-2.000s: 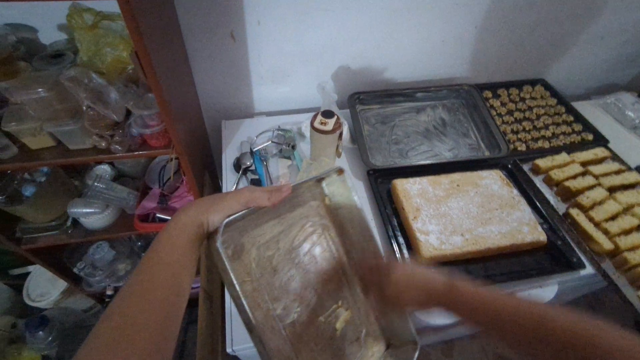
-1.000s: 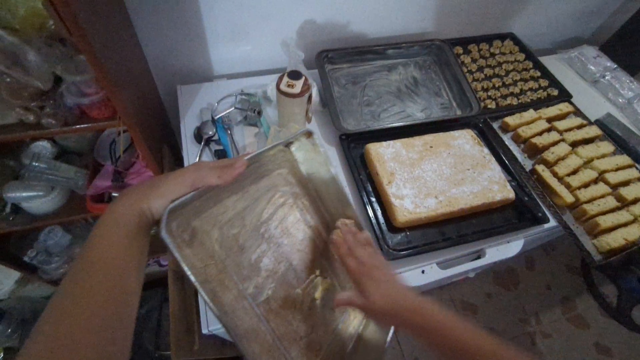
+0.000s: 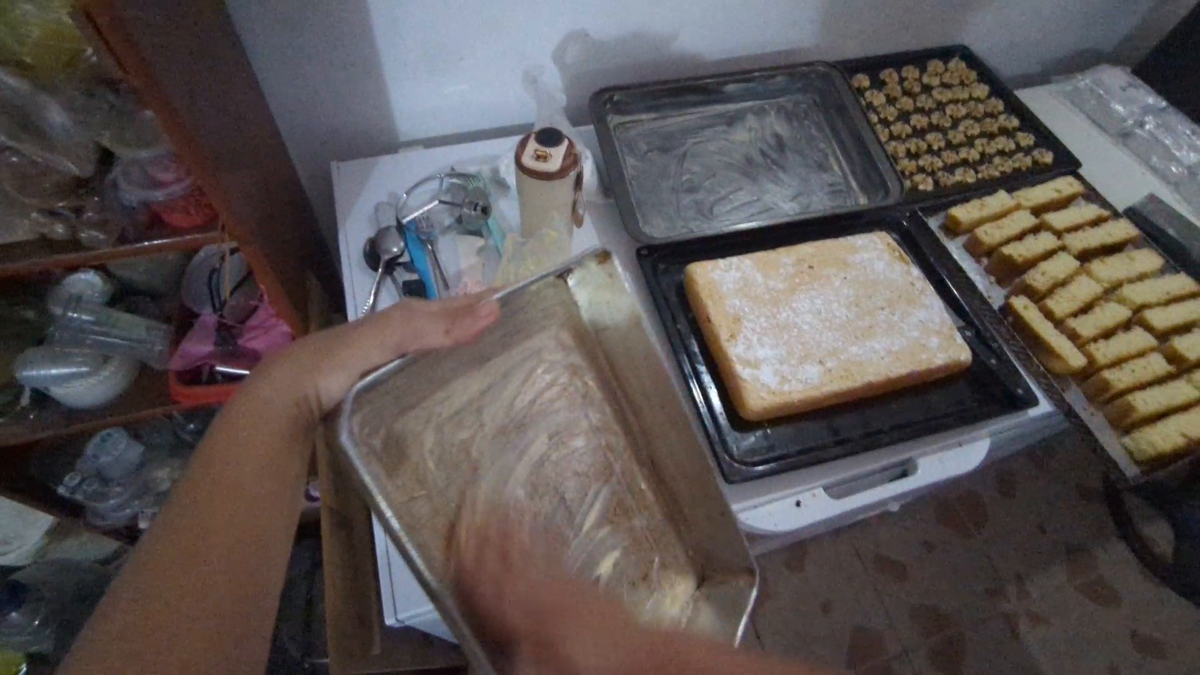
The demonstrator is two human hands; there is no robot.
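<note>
My left hand (image 3: 408, 337) grips the upper left rim of a metal baking pan (image 3: 684, 469), which is held tilted in front of me. Blurred by motion, my right hand (image 3: 520, 572) is inside the pan, over its lower left part; its fingers cannot be made out. Pale greasy streaks and small lumps coat the pan's bottom. To the right, a rectangular cake (image 3: 825, 319) dusted with white powder lies on a black baking tray (image 3: 712, 422). Behind it is a dark pan (image 3: 623, 178) with a whitish smear on its bottom.
Small cookies (image 3: 947, 122) fill a tray at the back right, and cut cake bars (image 3: 1125, 347) lie in rows on another. A capped bottle (image 3: 547, 187) stands beside spoons (image 3: 384, 248) and other utensils on the white surface. Wooden shelves (image 3: 103, 248) with plastic containers are at the left.
My right hand has moved from the pan's right side to its lower left part. My left hand stays on the rim.
</note>
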